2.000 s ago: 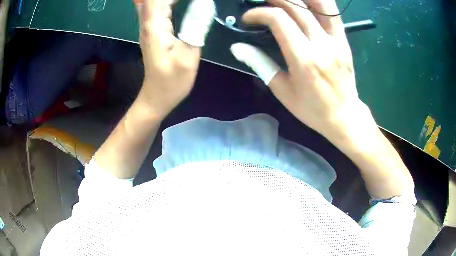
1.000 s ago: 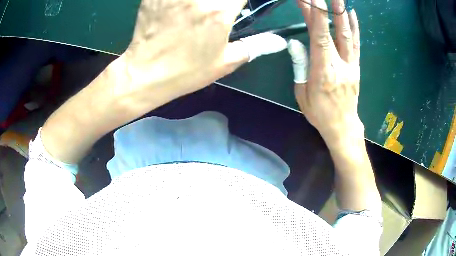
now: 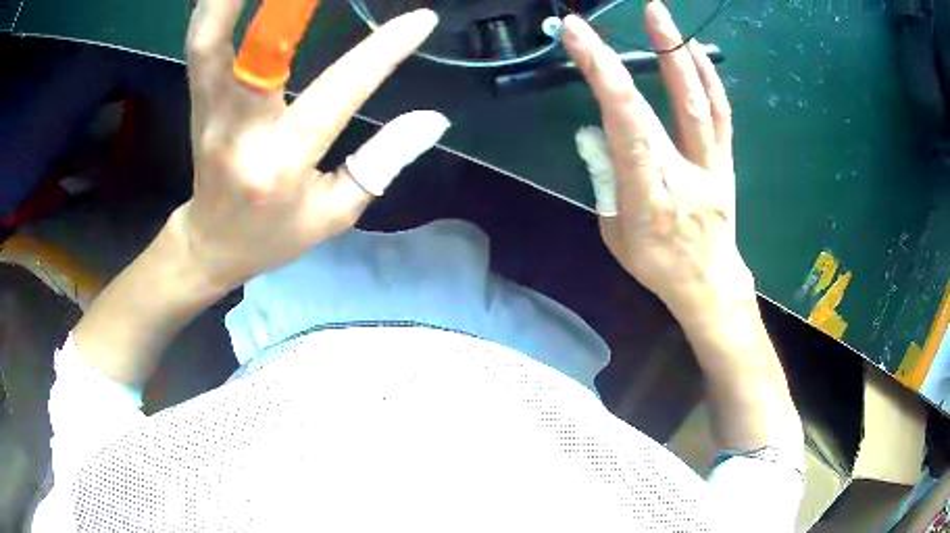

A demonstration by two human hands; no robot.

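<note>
The black housing (image 3: 458,29) lies on the green bench at the top edge, partly cut off. The white wire harness (image 3: 469,62) curves along its near rim, with a small white disc (image 3: 552,26) beside my right index fingertip. A dark side arm (image 3: 536,75) lies below the housing. My left hand (image 3: 266,156), with a white thumb cot and an orange finger cot (image 3: 273,42), is spread at the left, its index fingertip near the rim. My right hand (image 3: 661,172), with a white thumb cot, has its index fingertip at the wire by the disc. A thin black wire (image 3: 719,16) loops over its fingers.
The green bench top (image 3: 813,135) has its near edge running diagonally below my hands. Yellow tape (image 3: 830,295) marks the bench at right. An open cardboard box (image 3: 891,427) is below right. Dark objects sit at the top right edge.
My left hand has drawn back left from over the housing and its fingers have spread, showing the orange cot. My right hand stays close to its place, its index finger now at the disc.
</note>
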